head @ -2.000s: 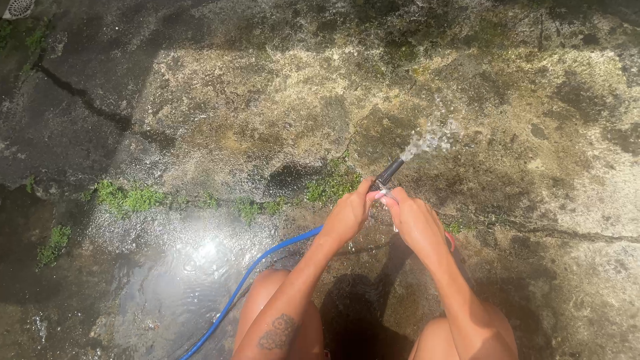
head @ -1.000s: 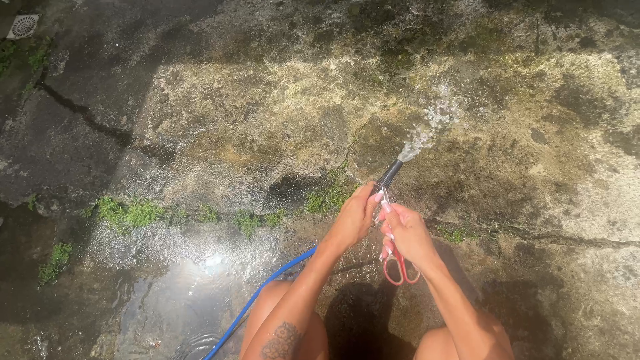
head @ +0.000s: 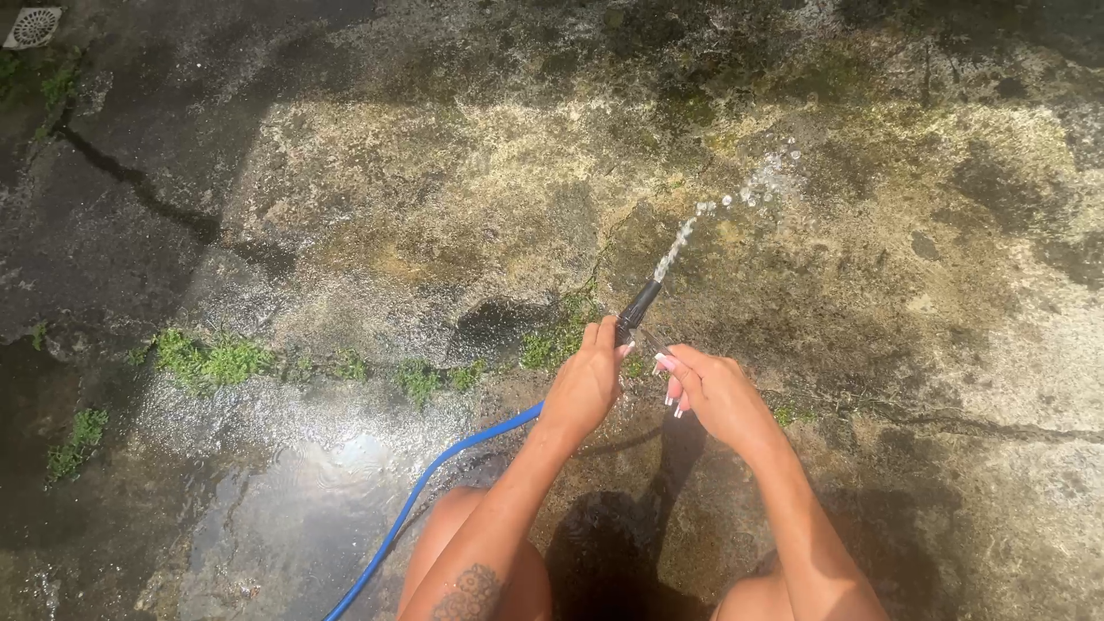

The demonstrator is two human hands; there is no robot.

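My left hand (head: 588, 379) grips the black nozzle (head: 640, 304) of a blue hose (head: 431, 466). The nozzle points up and to the right, and a stream of water (head: 677, 246) leaves its tip, breaking into drops. Just right of the nozzle, my right hand (head: 690, 379) has its fingers bent around the scissors, of which only a thin grey blade (head: 655, 340) shows, close to the nozzle's base. The scissors' red handles are hidden by the hand. The hose runs from behind my left wrist down to the bottom edge.
Cracked, stained concrete (head: 414, 190) lies beneath my hands. Green weeds (head: 211, 358) grow along a crack. Shallow water (head: 319, 500) reflects light at the lower left. A round drain grate (head: 34, 28) sits in the top left corner. My bent knees (head: 483, 552) frame the bottom.
The red scissor handles, seen hanging below my right hand one second ago, are out of sight. My right hand has moved a little away from my left. The water stream looks narrower near the nozzle.
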